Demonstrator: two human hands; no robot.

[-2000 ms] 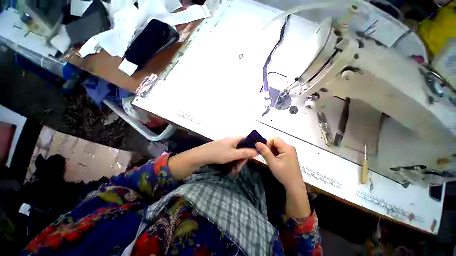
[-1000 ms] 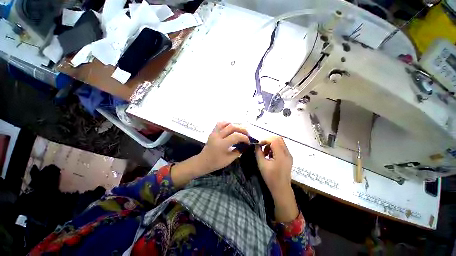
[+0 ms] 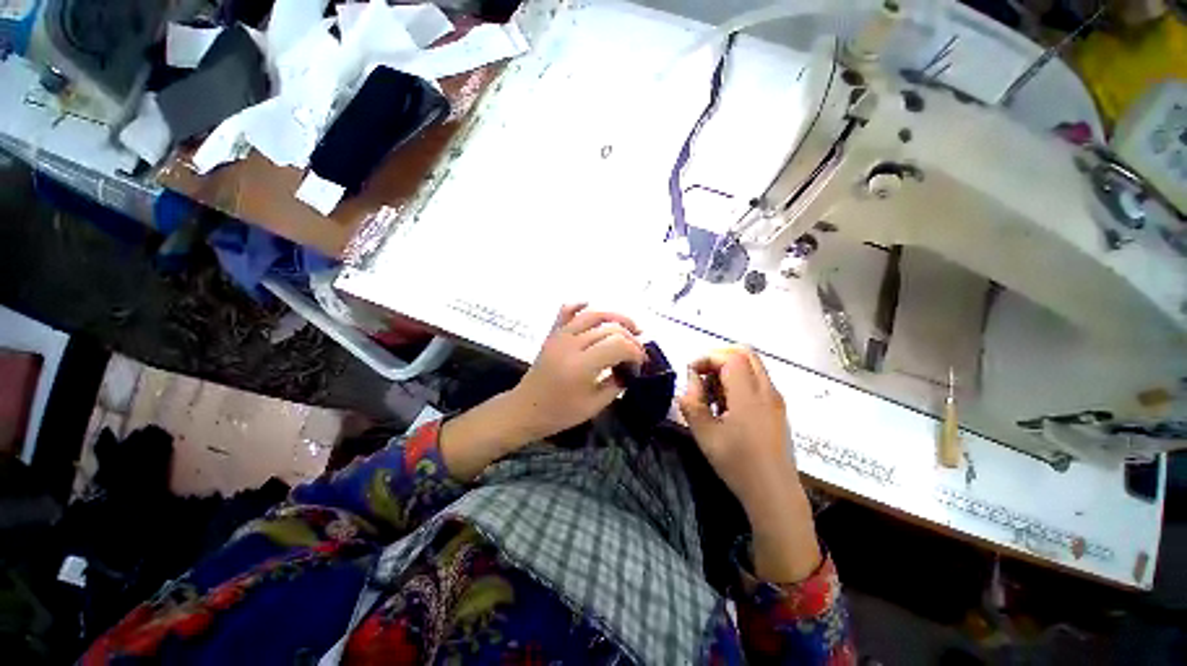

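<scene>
A dark navy-black fabric piece (image 3: 647, 394) hangs at the front edge of the white table, above my lap. My left hand (image 3: 588, 368) is closed on its upper left side. My right hand (image 3: 724, 397) is just right of the cloth, fingertips pinched together with a small gap to it; whether it holds a thread or anything thin is too small to tell. A thin dark strip (image 3: 680, 169) lies on the table and runs to the needle plate (image 3: 719, 258) of the cream sewing machine (image 3: 989, 208).
Snips (image 3: 837, 325), a dark-handled tool (image 3: 889, 302) and a wooden-handled awl (image 3: 949, 433) lie right of the needle. A folded dark bundle (image 3: 378, 130) and white scraps (image 3: 289, 81) lie on the brown board (image 3: 260, 195). Dark cloth (image 3: 130, 468) is at lower left.
Both hands first held the dark piece together. Now my right hand has moved off it to the right, and the piece hangs lower and more open from my left hand.
</scene>
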